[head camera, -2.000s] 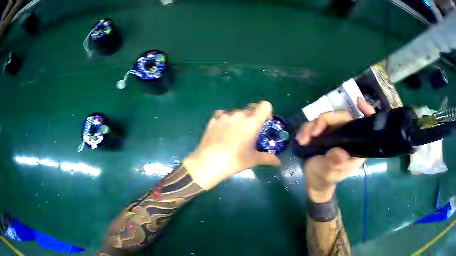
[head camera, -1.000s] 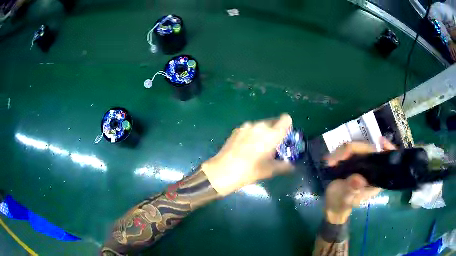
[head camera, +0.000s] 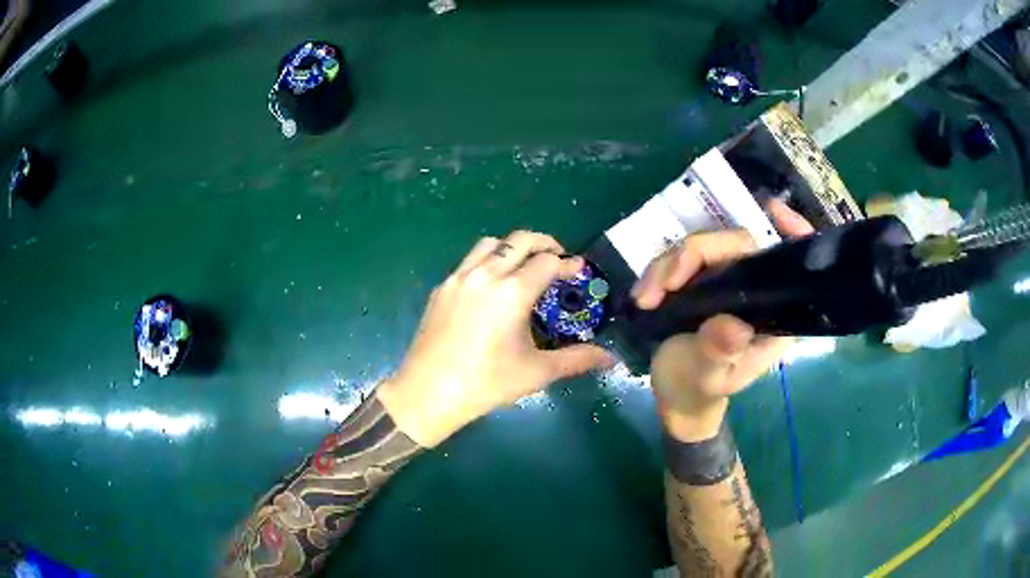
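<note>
My left hand (head camera: 480, 327) is wrapped around the side of a black housing with a round blue LED board (head camera: 572, 303) on top. The board faces up, and the fingers cover part of its left side. My right hand (head camera: 723, 327) holds a thick black electric screwdriver (head camera: 791, 282), lying almost level. Its front end is beside the right edge of the board; the tip is dark and I cannot tell whether it touches. A clear coiled cord (head camera: 994, 231) runs from its rear end.
A parts box (head camera: 808, 164) with white compartments lies behind my right hand, near a metal post (head camera: 904, 73). Other units stand at the left (head camera: 162, 336), upper left (head camera: 311, 85) and top right (head camera: 731, 86). Crumpled white paper (head camera: 943, 322) lies at the right.
The hands, held unit and screwdriver appear further left and a little higher than one second ago, with the box shifting too. The other units have changed place in view. Both holds remain.
</note>
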